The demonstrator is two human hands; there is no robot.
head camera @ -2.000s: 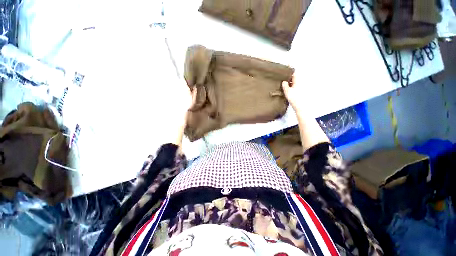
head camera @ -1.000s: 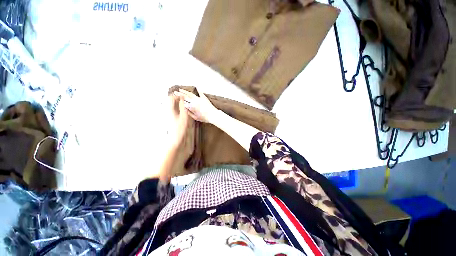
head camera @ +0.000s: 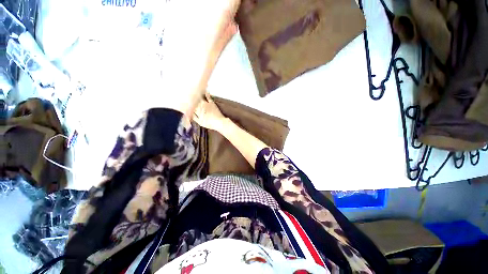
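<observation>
A brown garment (head camera: 235,152), folded into a small flat piece, lies on the white table close to my body. My right hand (head camera: 210,114) lies palm down on its upper left corner; whether the fingers grip the cloth does not show. My left arm reaches forward over the table past my right hand. My left hand (head camera: 229,18) is cut off by the top edge, beside a second brown garment (head camera: 305,40), and its fingers are hidden. This second garment lies flat, with a darker brown patch, and runs out at the top.
Black hangers (head camera: 405,123) and a brown garment heap (head camera: 455,101) lie at the table's right. A brown heap (head camera: 32,144) with a white cord loop lies at the left. Printed clear bags (head camera: 119,4) lie at the upper left. A blue bin (head camera: 359,199) and a cardboard box (head camera: 398,235) stand below right.
My left hand has left the folded garment and moved forward to the top edge. My right hand stays at the folded garment's corner. The second garment's visible part has shifted and its buttons no longer show.
</observation>
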